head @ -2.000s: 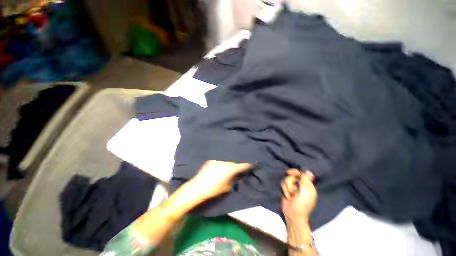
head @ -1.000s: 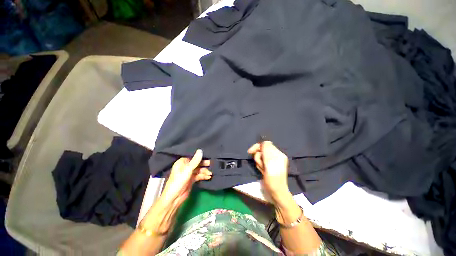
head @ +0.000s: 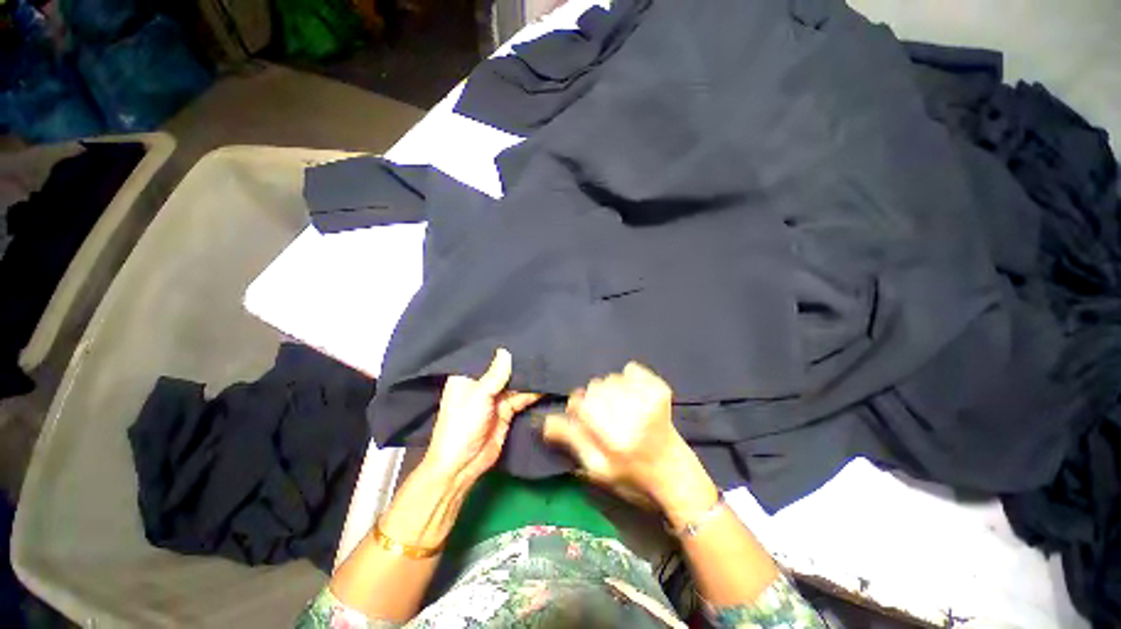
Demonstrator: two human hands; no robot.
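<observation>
A dark charcoal garment (head: 713, 295) lies spread over the white table, its waistband edge nearest my body. My left hand (head: 477, 420) grips the waistband edge, with the thumb on top and the fingers curled at the edge. My right hand (head: 618, 426) is a fist just right of it, against the same edge, fingers curled over the cloth. The label inside the waistband is not visible now. Whether the right fist also holds a small tool cannot be seen. A short slit line shows on the flat panel above the hands.
A large pale bin (head: 92, 369) stands left of the table with a dark garment heap (head: 246, 449) in it. A second bin (head: 154, 154) is farther left. More crumpled dark cloth (head: 1063, 221) lies at the right. Blue bundles (head: 141, 74) are at the back left.
My right hand has moved from above the waistband down and left, close to my left hand. The waistband edge has folded, and the label seen a second ago is covered.
</observation>
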